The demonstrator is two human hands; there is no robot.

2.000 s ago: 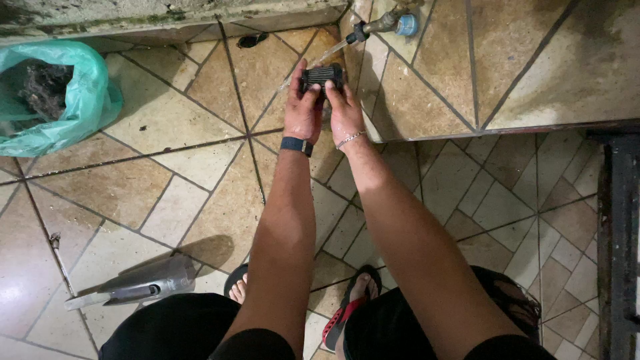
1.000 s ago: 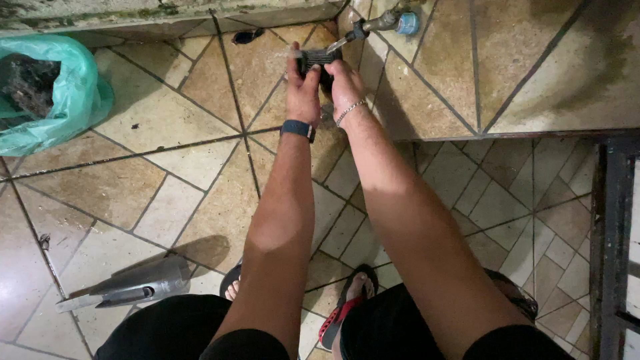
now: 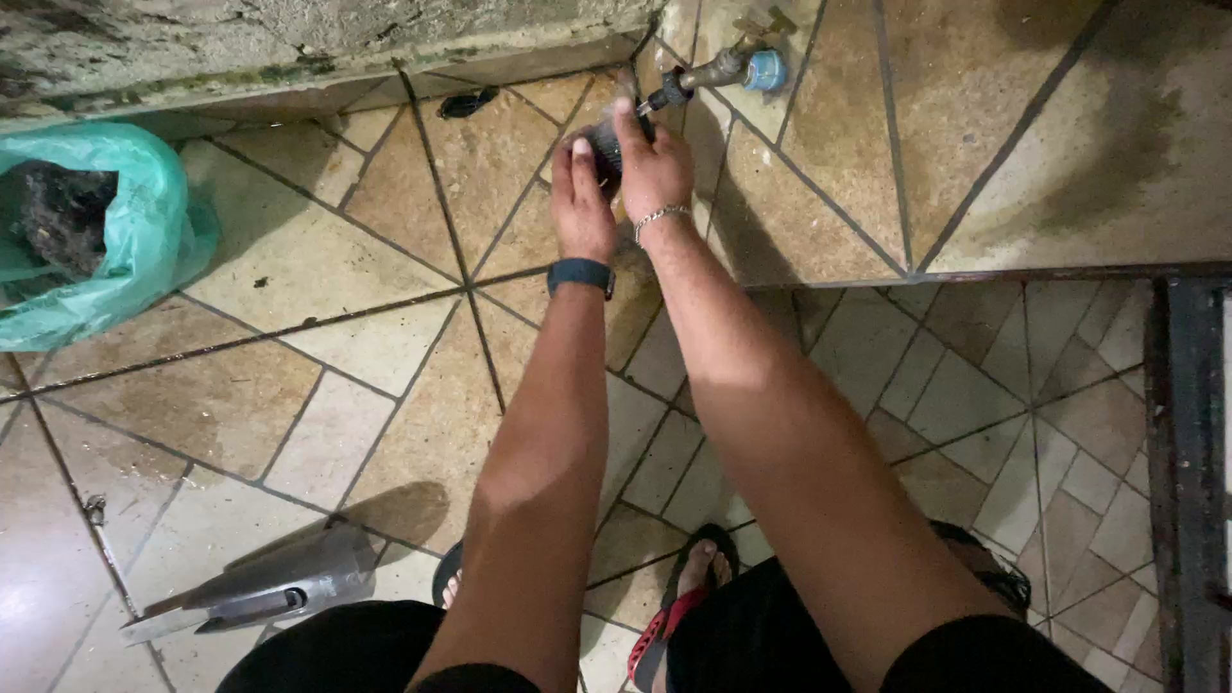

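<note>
Both my hands hold a dark ribbed object (image 3: 606,149), perhaps a filter, just below the nozzle of a brass tap (image 3: 717,72). My left hand (image 3: 582,197), with a dark band on its wrist, grips it from the left. My right hand (image 3: 654,164), with a silver bracelet, grips it from the right, its thumb pointing up toward the nozzle. Water comes from the black nozzle (image 3: 669,89) onto the object. Fingers hide much of the object, so its exact kind cannot be told.
A green plastic bag (image 3: 164,212) with dark matter inside stands at the left. A grey translucent plastic part (image 3: 289,577) lies on the tiled floor at lower left. A small black piece (image 3: 468,102) lies near the mossy wall (image 3: 318,43). A raised tiled ledge (image 3: 1001,192) is at right.
The dark object has been turned and tilted in my hands, close to the nozzle. My right hand has shifted around its right side.
</note>
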